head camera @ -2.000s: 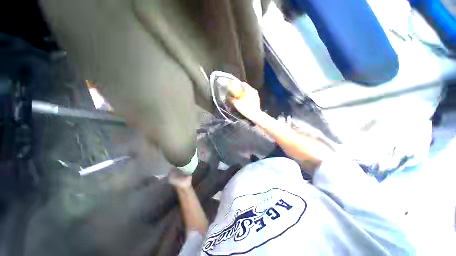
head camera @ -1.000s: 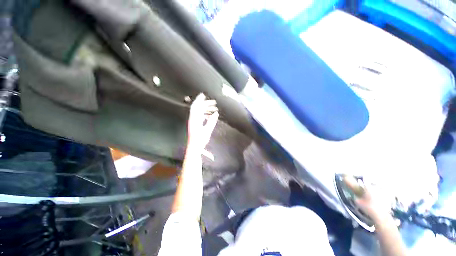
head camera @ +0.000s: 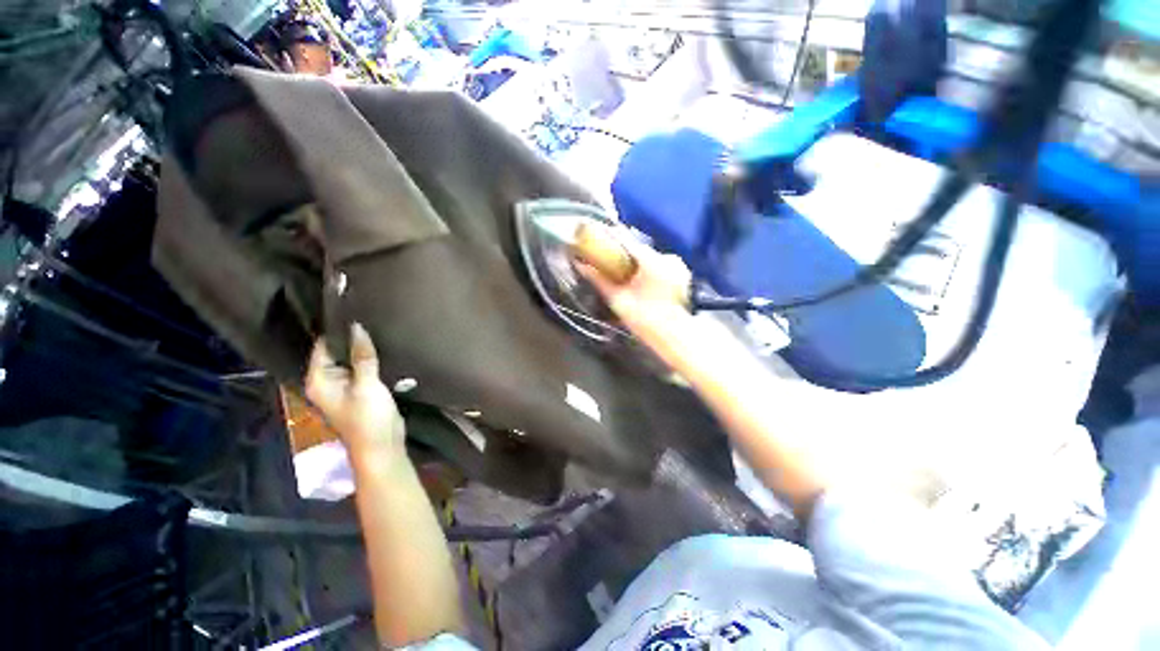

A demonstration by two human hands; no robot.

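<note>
A brown-grey jacket hangs in front of me at the left, its collar and lapels towards the upper left, with small white patches on its front. My left hand grips the jacket's front edge below the lapel. My right hand holds a steam iron by its tan handle. The iron lies against the jacket's side or shoulder area; the exact contact is hard to tell. A black hose runs from the iron to the right.
A blue rounded pressing buck stands over the white ironing table at the right. Black hoses hang across it. A cardboard box with white lining is below the jacket. A grey rail and dark garments are at the left.
The right hand has brought the iron from the table's near edge over to the jacket. The left hand has moved left and down to the jacket's front edge. More of the collar shows.
</note>
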